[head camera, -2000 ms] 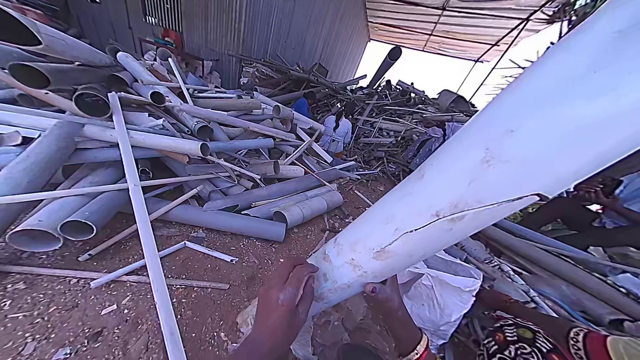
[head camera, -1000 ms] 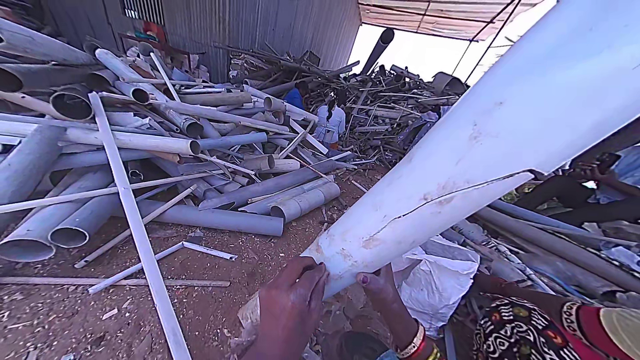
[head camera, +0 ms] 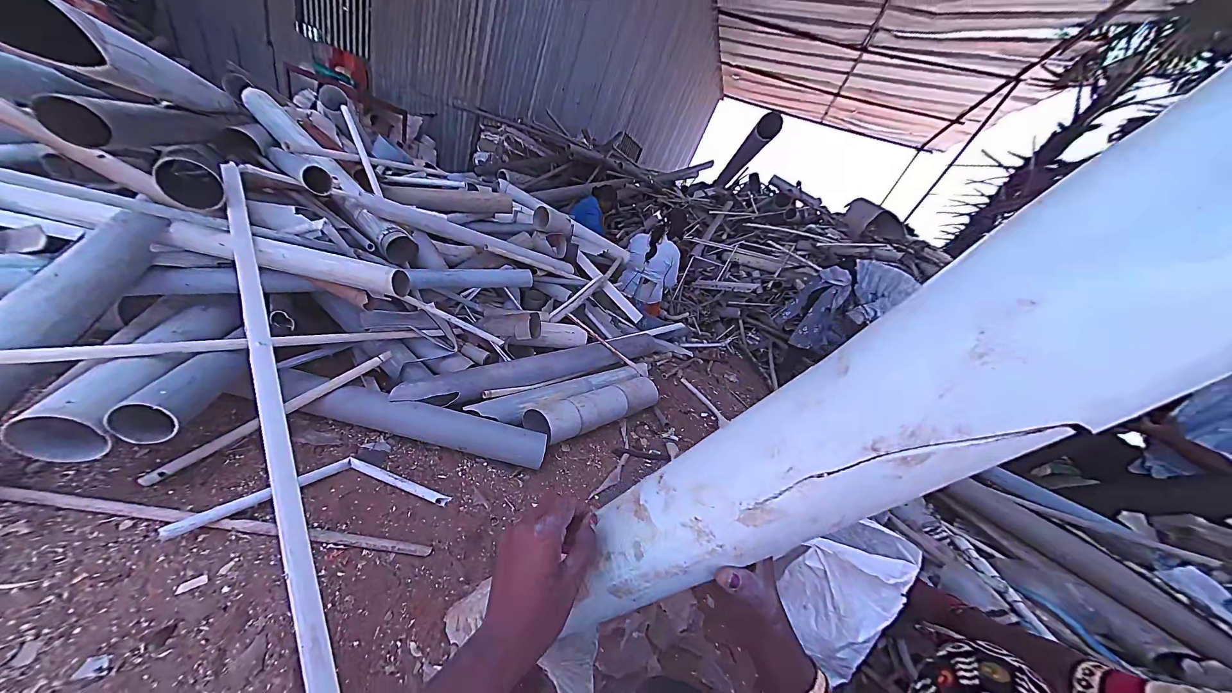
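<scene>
A wide, pale plastic pipe (head camera: 866, 385) slants from the bottom centre to the upper right, with a long crack along its lower side. My left hand (head camera: 539, 568) grips its lower end from the left, fingers on the edge. My right hand (head camera: 760, 616) holds the underside of that end, thumb against the wall. Beneath and beside the pipe lies a white plastic sack (head camera: 842, 592). The far end of the pipe runs out of view.
Piled plastic pipes (head camera: 462, 423) cover the left and middle. A long thin strip (head camera: 274, 433) leans across them. Two people (head camera: 650, 265) are by the far heap. At right are more pipes (head camera: 1068, 568) and a co-worker's patterned cloth and arm (head camera: 991, 664). Behind stands a corrugated metal wall (head camera: 549, 67).
Both hands stay at the pipe's lower end. The left hand's fingers, earlier over the pipe's surface, now sit nearer its left edge.
</scene>
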